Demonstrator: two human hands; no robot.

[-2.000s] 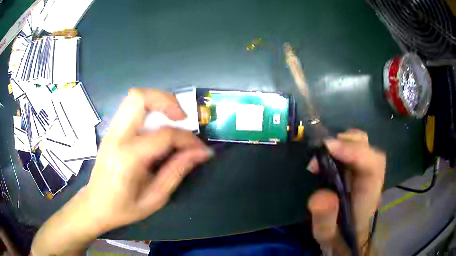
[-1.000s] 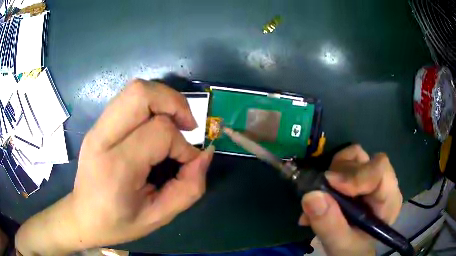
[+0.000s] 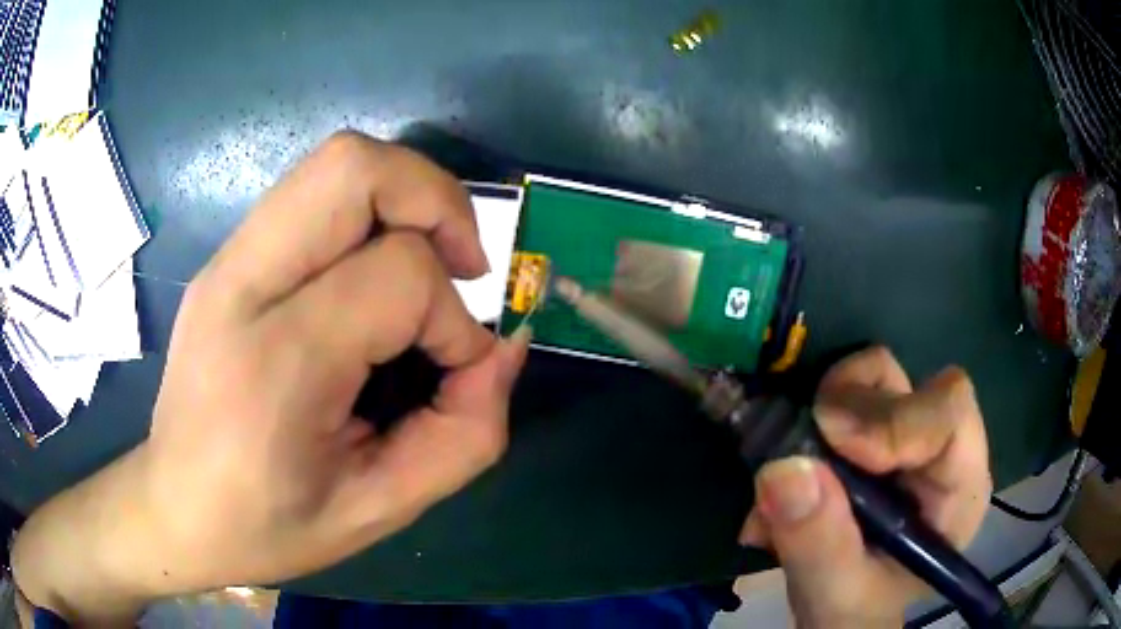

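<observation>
A green circuit board [image 3: 580, 240] lies on the dark mat in front of me, slightly tilted. A white LCD panel [image 3: 489, 252] adjoins its left end, partly behind my left hand. An orange flex cable [image 3: 529, 284] sits at the joint. My left hand [image 3: 332, 369] pinches a thin solder wire [image 3: 531, 322] between thumb and finger at the flex cable's lower edge. My right hand [image 3: 879, 473] holds the black-handled soldering iron [image 3: 639, 350]; its tip is at the flex cable's right edge. Whether it touches is unclear. A second orange tail [image 3: 790, 343] shows at the board's right end.
Loose LCD panels [image 3: 92, 234] are piled at the left. A round red-and-white tin or reel [image 3: 1060, 261] stands at the right, below a fan guard [image 3: 1082, 74]. A small gold-coloured piece [image 3: 695, 33] lies on the mat [image 3: 492, 74] at the top.
The iron has swung from beside the board to its tip at the flex cable. My left fingers have moved to that joint with the wire. Lately the view has shifted only slightly.
</observation>
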